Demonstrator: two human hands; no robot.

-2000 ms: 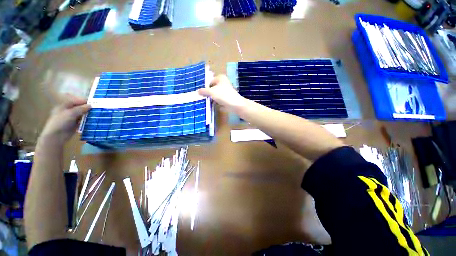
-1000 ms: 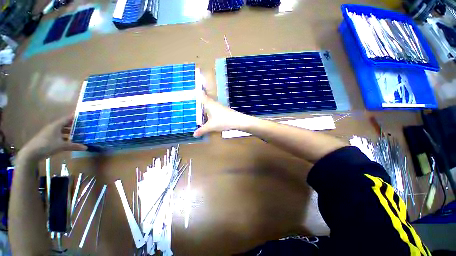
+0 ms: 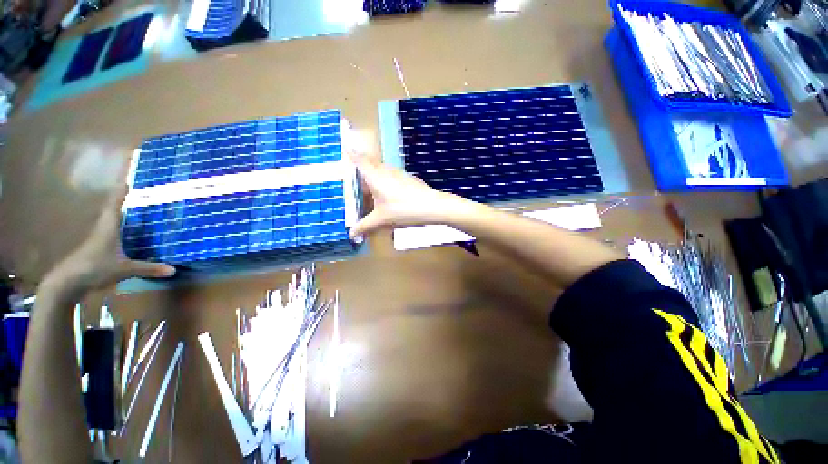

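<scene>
A thick stack of blue solar panels (image 3: 245, 227) lies at the left, with white edges and a white band (image 3: 236, 184) across its middle. My left hand (image 3: 95, 254) is at the stack's left end, thumb along the near left corner. My right hand (image 3: 386, 199) is against its right end, thumb near the front corner. Both hands press on the stack's sides, and it rests on the bench; fingers behind the ends are partly hidden.
A dark navy panel stack (image 3: 499, 145) lies right of centre, a long white strip (image 3: 563, 216) before it. Blue bins (image 3: 667, 149) hold white strips at upper right. Loose strips lie in piles near left (image 3: 277, 353) and right (image 3: 694, 281). A black object (image 3: 100, 381) lies at lower left.
My hands have gone from the ends of the white band to the stack's sides. The top panel, raised at its back right before, now lies flat. The view has shifted, moving most things left and up.
</scene>
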